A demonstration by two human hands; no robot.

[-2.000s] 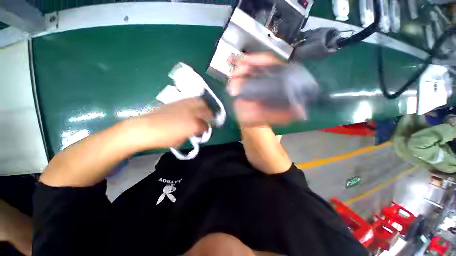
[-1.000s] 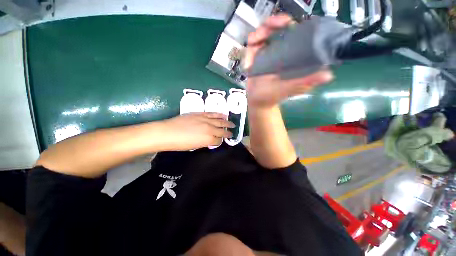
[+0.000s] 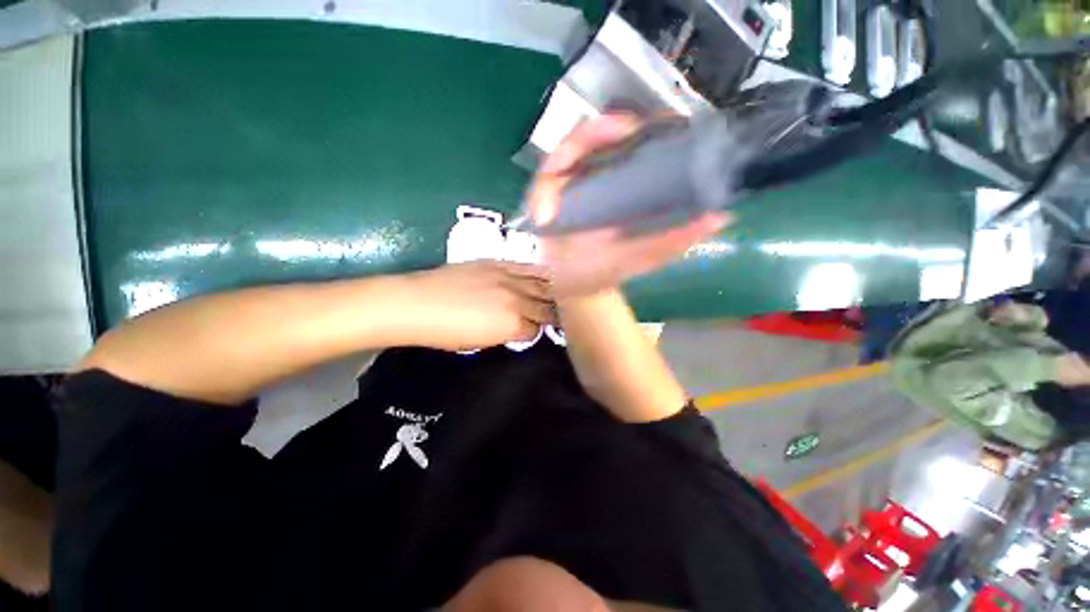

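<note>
White looped housings [image 3: 475, 236] lie side by side on the green bench in front of me, partly hidden by my hands. My left hand [image 3: 484, 305] lies flat over them, fingers pressing on their middle. My right hand [image 3: 598, 221] is wrapped around a thick grey electric screwdriver [image 3: 645, 179], slightly blurred, held tilted. Its thin tip points down-left to the top of the housings. Whether the tip touches a screw cannot be told.
The silver-grey screw feeder [image 3: 622, 60] stands behind my right hand, partly hidden. A black cable [image 3: 885, 108] runs right from the driver. More housings [image 3: 882, 48] lie on the far belt behind the rail. A person in green [image 3: 986, 371] is at the right, red crates [image 3: 885, 544] below.
The housings, held together and tilted earlier, now lie in a row under my left hand. My right hand has come down and left with the screwdriver, its tip now at the housings.
</note>
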